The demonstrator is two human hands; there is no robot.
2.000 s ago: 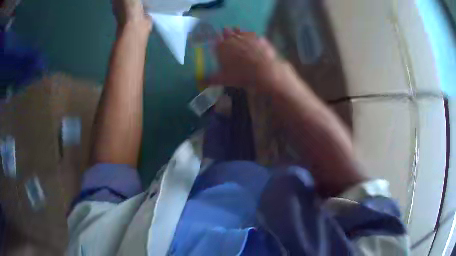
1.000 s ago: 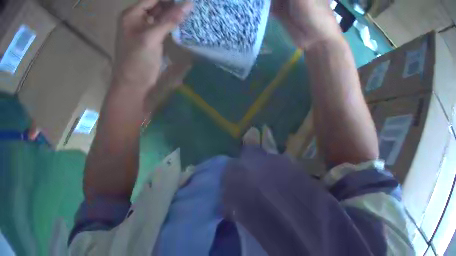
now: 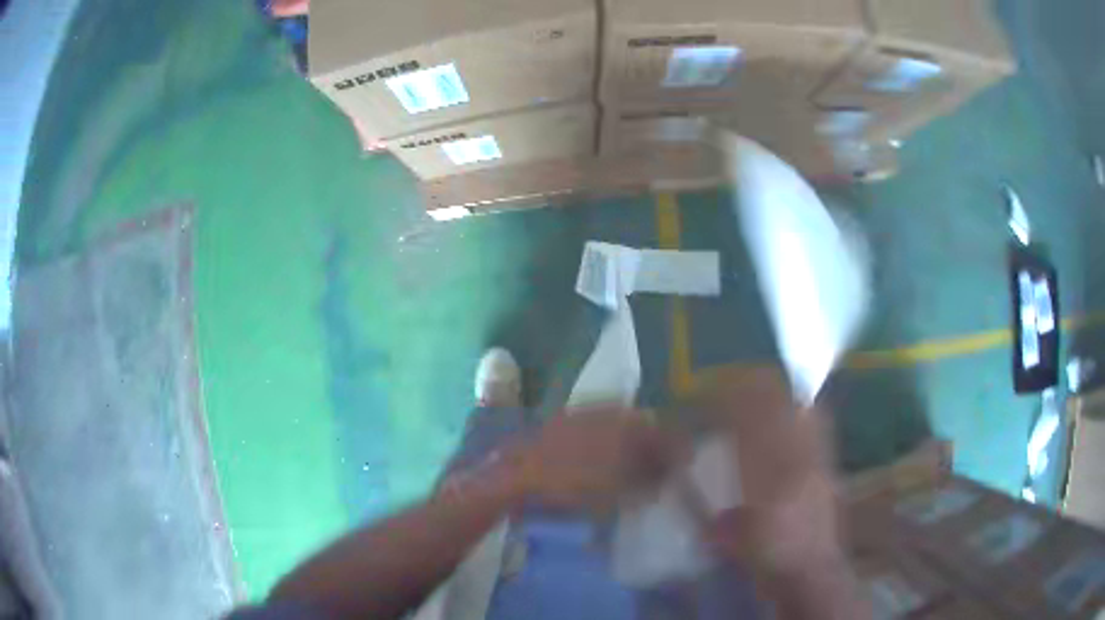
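Note:
Both hands are blurred and close together at the lower middle. My left hand (image 3: 594, 458) is at a white label strip (image 3: 608, 357) that runs past it to the floor, where its folded end (image 3: 673, 273) lies flat. My right hand (image 3: 776, 478) is beside it, at the lower end of a blank-looking, curved white strip (image 3: 800, 273) that rises above it. A blurred white piece (image 3: 664, 533) shows below and between the hands. The fingers' exact grip and any printing on the strips are too blurred to tell.
Stacked brown cartons (image 3: 509, 61) with white labels stand ahead. More cartons (image 3: 939, 533) are at lower right. A black device (image 3: 1034, 317) lies on the green floor at right, near yellow lines. A grey plate (image 3: 115, 412) is at left.
The view has turned to cartons ahead and the floor. Both hands are lower in the picture and closer together. The large dense-coded label seen between them no longer shows clearly.

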